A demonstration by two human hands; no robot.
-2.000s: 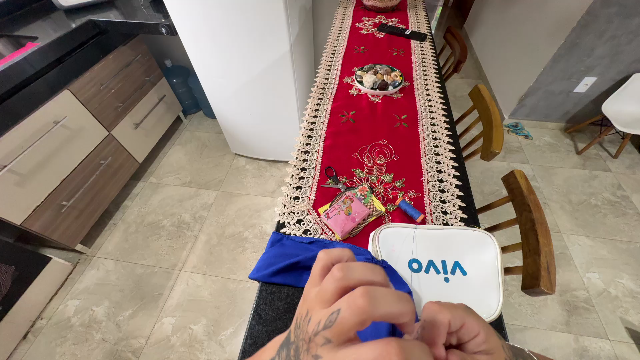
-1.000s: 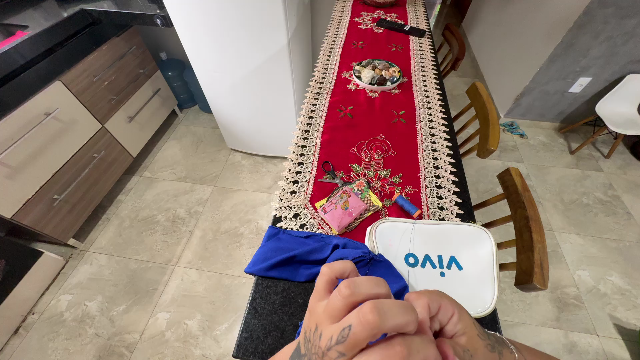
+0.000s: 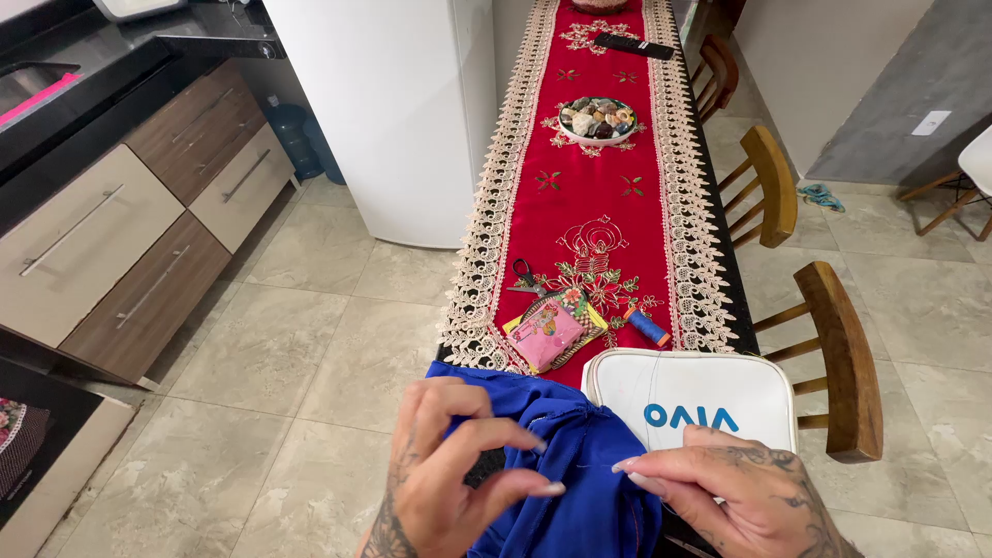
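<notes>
Blue fabric [image 3: 573,465] lies bunched at the near end of the table, below both hands. My left hand [image 3: 465,465] hovers over its left part, thumb and index finger apart, holding nothing. My right hand [image 3: 721,480] is to the right, its thumb and index fingertips pinched on a fine thread [image 3: 593,466]; whether a needle is there cannot be told. Beside the fabric lies a white zip case [image 3: 697,387] with blue lettering. Beyond are a spool of blue thread [image 3: 648,326], small scissors [image 3: 528,280] and a pink packet [image 3: 547,335] on a patterned pouch.
A red table runner [image 3: 589,209] with lace edges covers the long dark table. On it stand a bowl of stones [image 3: 597,139] and a black remote control [image 3: 634,46]. Wooden chairs [image 3: 841,364] line the right side; a white refrigerator [image 3: 387,116] and kitchen drawers [image 3: 85,232] are at left.
My hands were close together over the blue fabric and have moved apart. My left thumb and index finger have opened, and more of the fabric now shows.
</notes>
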